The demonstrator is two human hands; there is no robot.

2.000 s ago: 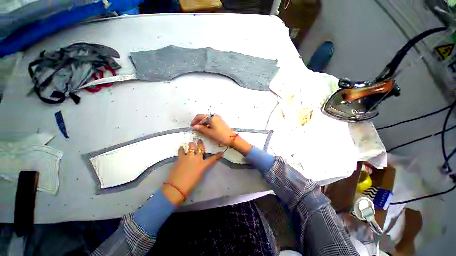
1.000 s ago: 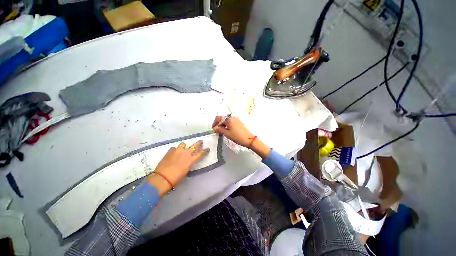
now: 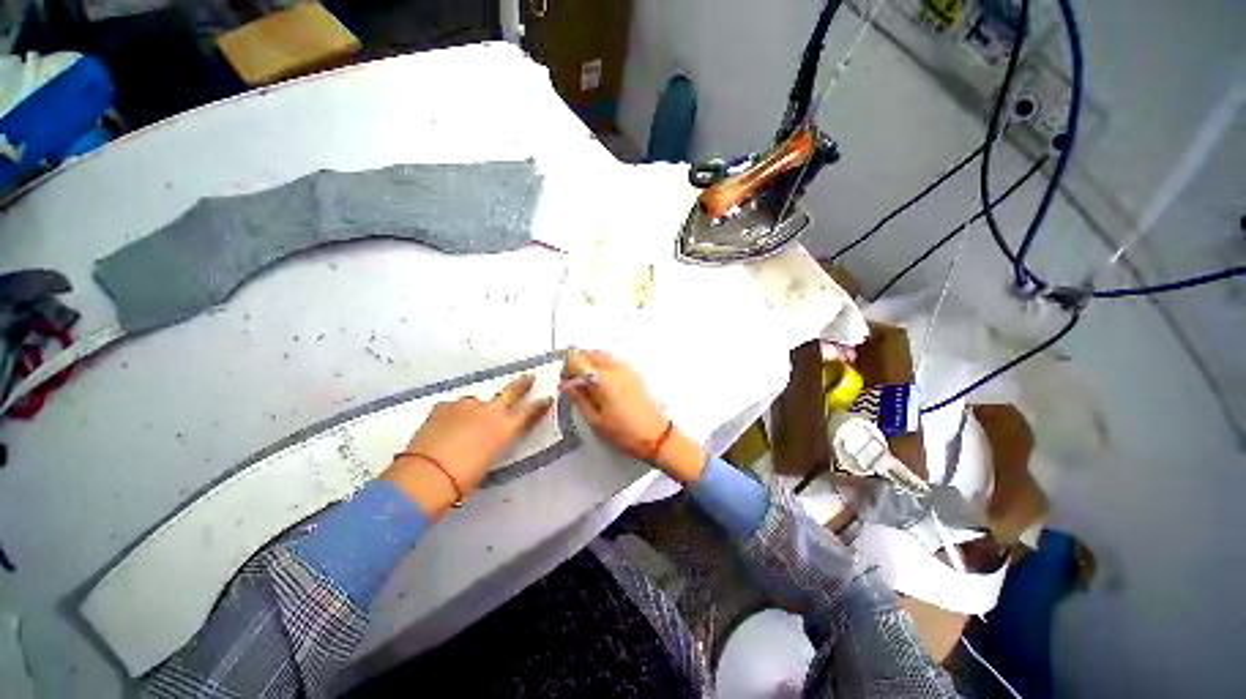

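Note:
A long curved white card template [image 3: 253, 526] lies on a grey-blue denim piece [image 3: 396, 406], whose edge shows around it. My left hand [image 3: 472, 434] lies flat on the template near its right end, fingers spread, holding nothing. My right hand [image 3: 612, 404] is at the template's right end and pinches a thin pen [image 3: 579, 382]; the tip is too small to make out. Another curved grey denim piece [image 3: 328, 230] lies farther back on the white table [image 3: 410, 321].
A steam iron [image 3: 749, 205] stands on a stained white cloth [image 3: 622, 280] at the table's right end. Red handles [image 3: 44, 358] and dark cloth [image 3: 25, 307] lie at the left edge. An open cardboard box [image 3: 806, 423] is at lower right. Cables hang behind it.
The view has swung to the right. My left hand has moved to the template's right end. My right hand, with the pen, has moved from the upper edge to the short right end.

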